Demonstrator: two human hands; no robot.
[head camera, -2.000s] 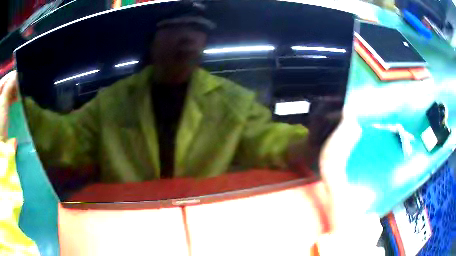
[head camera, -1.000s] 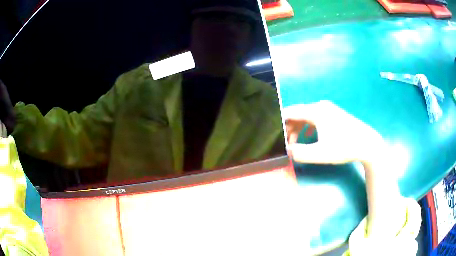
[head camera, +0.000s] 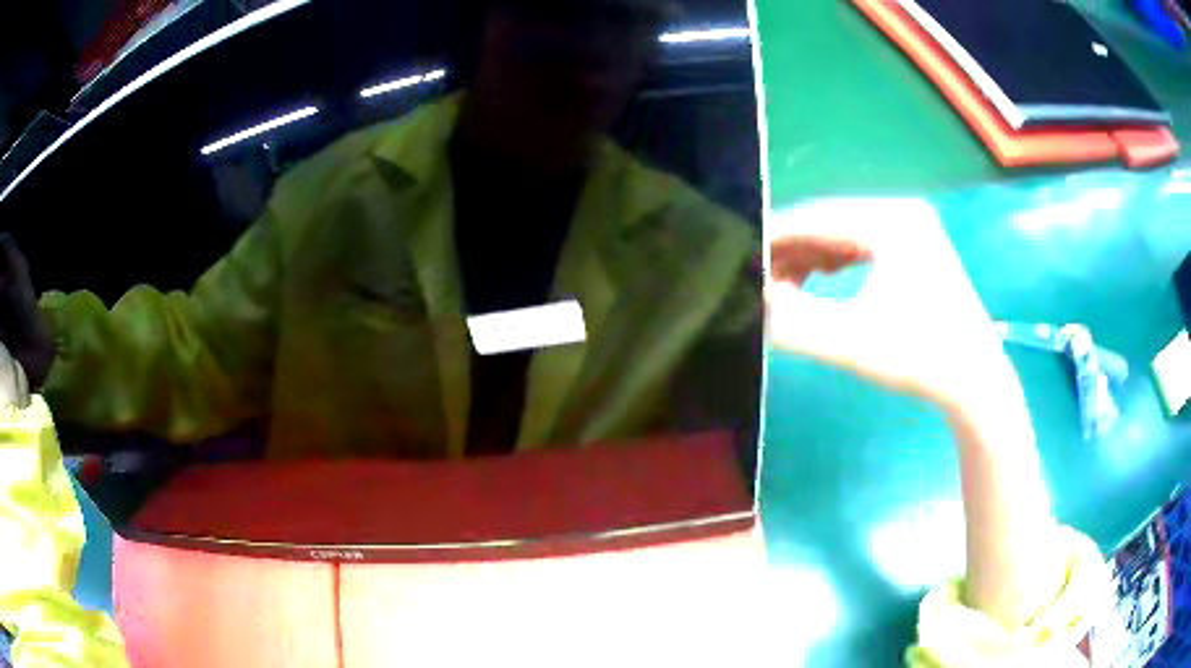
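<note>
A large glossy black screen (head camera: 379, 392) stands tilted over a red-orange foam pad (head camera: 523, 600), its lower edge along the pad. It reflects the wearer in a yellow-green jacket and bears a white label (head camera: 528, 326). My right hand (head camera: 875, 294) is at the screen's right edge, thumb and fingers curved and touching that edge; it is overexposed. My left hand (head camera: 11, 379) is mostly cut off by the picture's left edge, at the screen's left edge; its fingers are hidden.
Another black screen (head camera: 1045, 59) lies on an orange pad (head camera: 1019, 146) at the back right of the green bench (head camera: 862, 131). A crumpled translucent scrap (head camera: 1091, 372) lies right of my right hand. A board-like unit (head camera: 1143, 600) and blue plastic show at the lower right.
Over the last second, the screen's tilt and its reflections have changed, and its label shows lower and further right. The view has shifted, bringing the other screen into sight. My right hand stays at the right edge.
</note>
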